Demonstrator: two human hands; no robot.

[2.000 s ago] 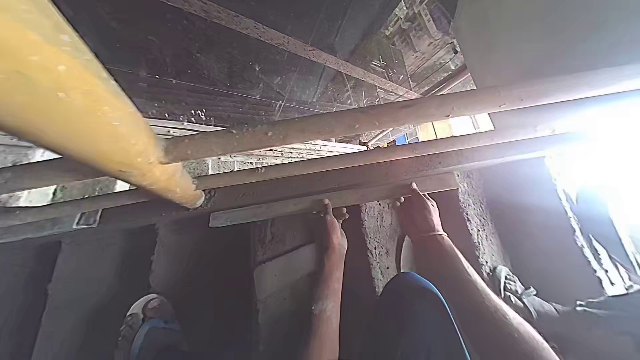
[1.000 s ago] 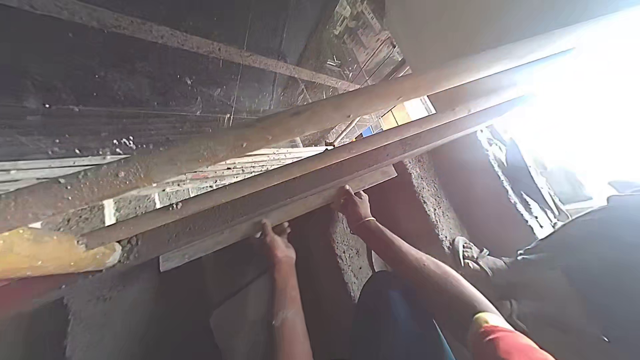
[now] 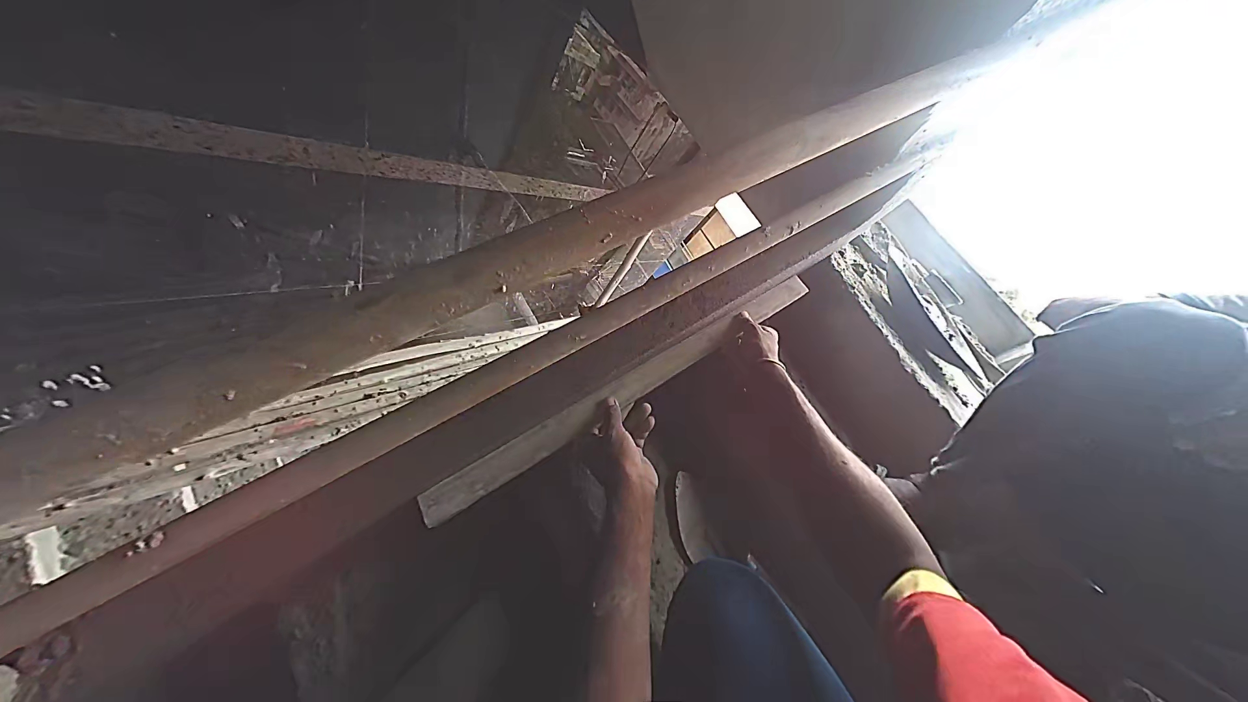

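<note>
A pale flat wooden or metal strip [image 3: 526, 460] lies slantwise along the lower side of a long brown metal beam [image 3: 624, 351]. My left hand [image 3: 627, 450] touches the strip near its middle, thumb up against it and the other fingers partly spread; whether it grips is unclear. Farther right, my right hand [image 3: 753, 343] is closed on the strip near its right end, its fingertips at the upper edge. The undersides of both hands are partly hidden.
A thick, dirt-speckled round pipe [image 3: 468, 278] runs above the beam. Dark panels with a crossbar [image 3: 292, 146] lie beyond. Another person in dark clothing [image 3: 1102, 468] is close at right. Strong glare covers the upper right.
The view has swung, so the beam and strip slant more steeply. The yellow pole at left has left view. The other person's body now fills more of the right side. Both hands remain at the strip.
</note>
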